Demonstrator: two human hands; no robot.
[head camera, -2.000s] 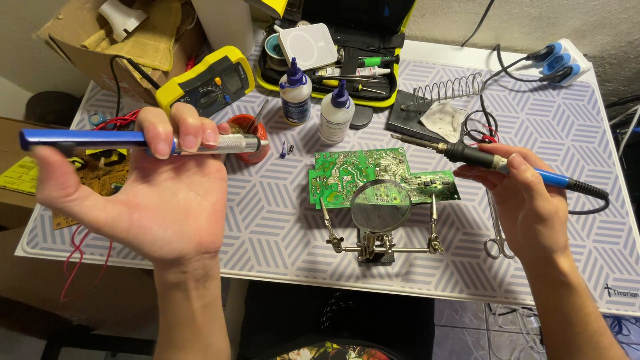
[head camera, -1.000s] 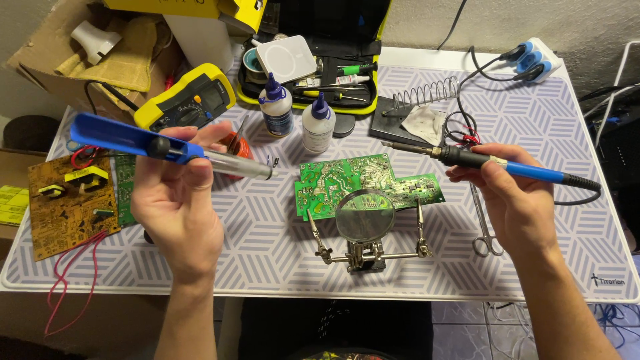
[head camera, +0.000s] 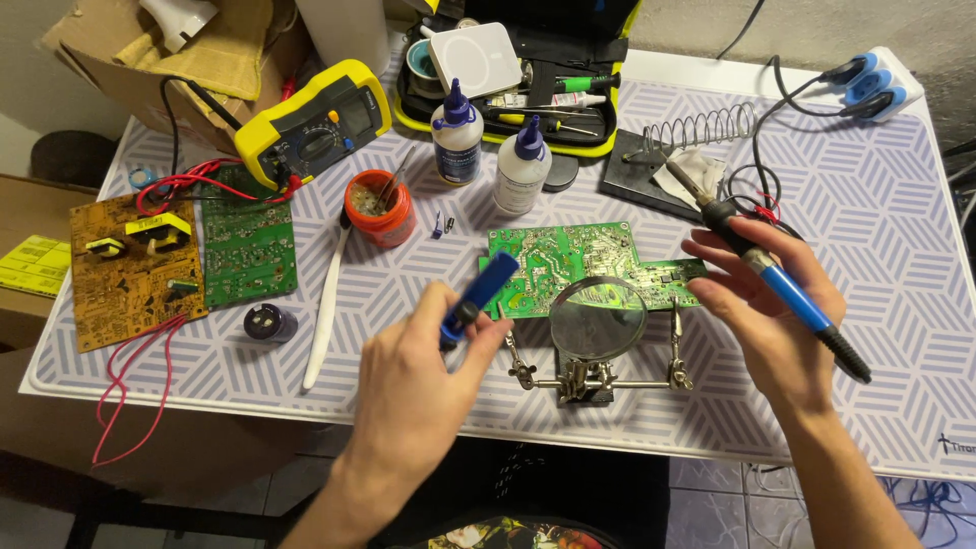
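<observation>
My left hand (head camera: 419, 374) grips a blue desoldering pump (head camera: 488, 290), its upper end over the left edge of a green circuit board (head camera: 564, 252); its lower part is hidden by the hand. In my right hand (head camera: 778, 313) is a soldering iron (head camera: 793, 297) with a blue handle, its metal tip pointing up and left near the iron stand (head camera: 659, 179). The board is held by the clips of a helping-hands holder (head camera: 640, 383), whose round magnifying glass (head camera: 598, 318) covers part of the board's lower edge.
An orange flux jar (head camera: 381, 221), a white-handled tool (head camera: 324, 313), a capacitor (head camera: 271, 322) and two more circuit boards (head camera: 137, 282) lie left. Behind are a yellow multimeter (head camera: 316, 126), two bottles (head camera: 522, 171) and an open tool case (head camera: 549, 145). The iron's cord runs to a power strip (head camera: 881, 84).
My left hand has moved right and down with the desoldering pump, from beside the board to its left edge. The soldering iron has turned, its tip now pointing more upward.
</observation>
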